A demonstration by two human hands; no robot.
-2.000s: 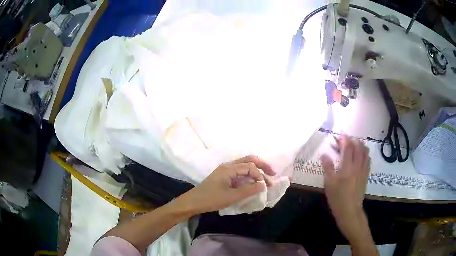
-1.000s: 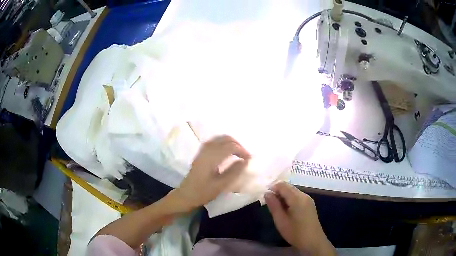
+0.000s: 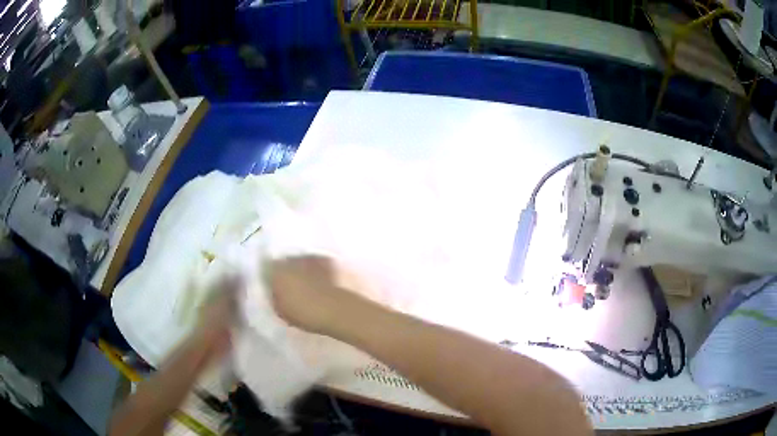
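White fabric point(image 3: 162, 298) lies heaped over the left part of the sewing table, its middle washed out by glare. My right hand point(image 3: 300, 292) reaches across to the left and is closed on a loose, blurred part of the white fabric. My left hand point(image 3: 220, 317) is close to its left, strongly blurred, and grips the same cloth, its fingers hard to make out. The cloth hangs between and below the hands, towards the front table edge. The sewing machine point(image 3: 682, 223) stands at the right, away from both hands.
Black shears point(image 3: 663, 349) and slim snips point(image 3: 612, 358) lie below the machine arm. A lamp point(image 3: 521, 245) stands left of the needle. Printed paper point(image 3: 739, 353) is far right. Blue trays point(image 3: 477, 78) lie behind and left. Another machine point(image 3: 81, 162) is at the left.
Both hands have moved left with the cloth, away from the front table edge. The snips, in my right hand's area at first, lie on the table. The view has tilted up.
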